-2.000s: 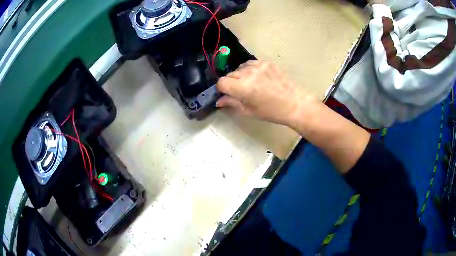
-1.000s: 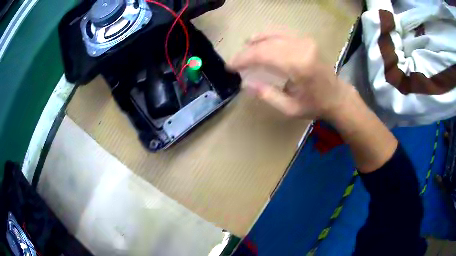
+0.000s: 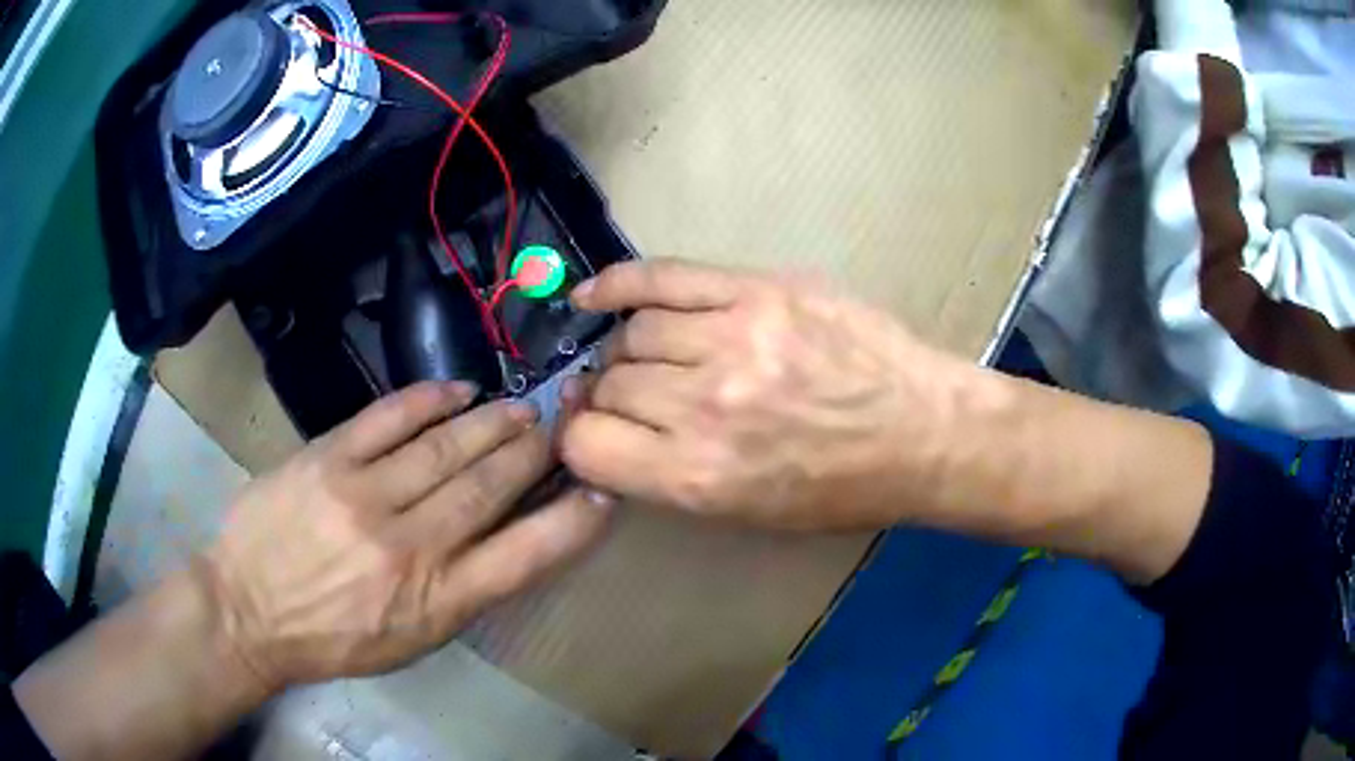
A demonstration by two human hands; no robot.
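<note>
The open black rear housing [image 3: 320,357] lies on cardboard in front of me. It holds a green round part [image 3: 538,272] with red wires [image 3: 483,149] and a smooth black cylinder [image 3: 427,320]. The front housing [image 3: 141,253] with the silver speaker driver [image 3: 268,112] lies beyond it at the upper left. My left hand [image 3: 401,528] lies over the near left edge, fingers on the grey strip [image 3: 553,399]. My right hand [image 3: 743,390] is at the near right edge, fingertips on the strip and inner wall. The hands hide most of the near edge; no loose part shows in them.
Tan cardboard [image 3: 832,164] covers the bench, its edge running down the right side. The green conveyor [image 3: 45,223] curves along the left. A person in a white garment with brown trim [image 3: 1189,223] is at the upper right, above blue floor [image 3: 921,639].
My left hand has come into view onto the housing's near edge. My right hand has moved left onto the housing. The housing appears lower left and closer in the picture.
</note>
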